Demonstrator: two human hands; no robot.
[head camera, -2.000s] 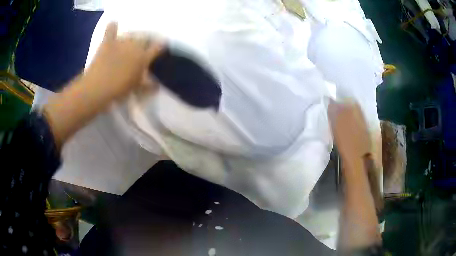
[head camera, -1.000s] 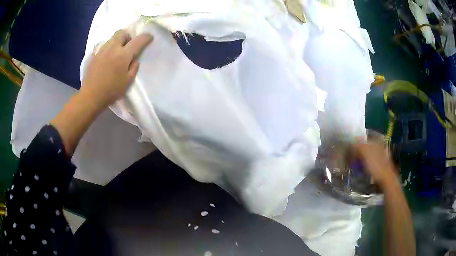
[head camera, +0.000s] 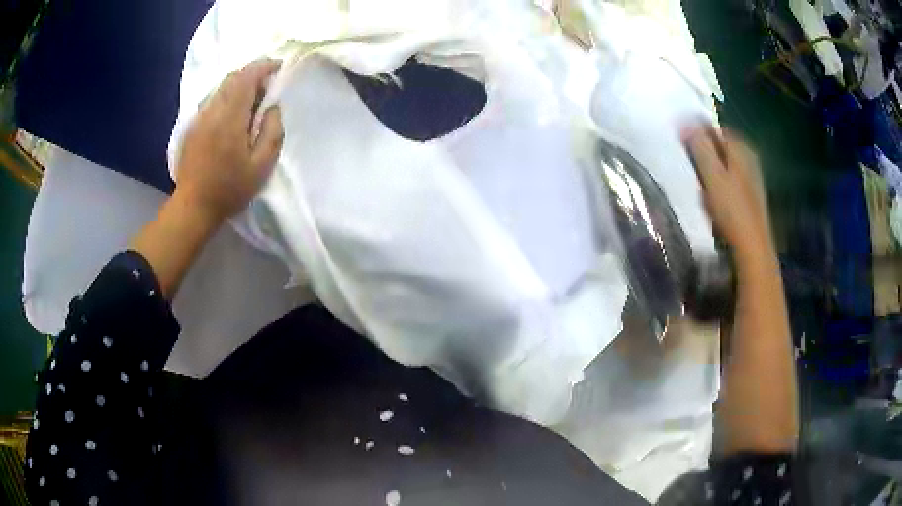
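A thin white garment (head camera: 396, 217) lies spread over the board, with navy (head camera: 430, 99) showing through a rounded opening near its top. My left hand (head camera: 225, 143) pinches the garment's left edge between thumb and fingers. My right hand (head camera: 730, 188) is blurred, its fingers curled at the steam iron (head camera: 648, 232). The iron's shiny pointed metal body is beside the garment's right edge, over white cloth. The iron's handle is hidden or blurred by my hand.
The navy padded board (head camera: 99, 79) shows at upper left, above a pale grey-white table cover (head camera: 99, 237). More white cloth pieces (head camera: 643, 425) lie at lower right. Blue and white clutter (head camera: 851, 119) is beyond the table's right side, over a green floor.
The iron and my right hand have moved up and left from the lower right, where my hand reached the iron a second ago. My left hand stays at the garment's left edge.
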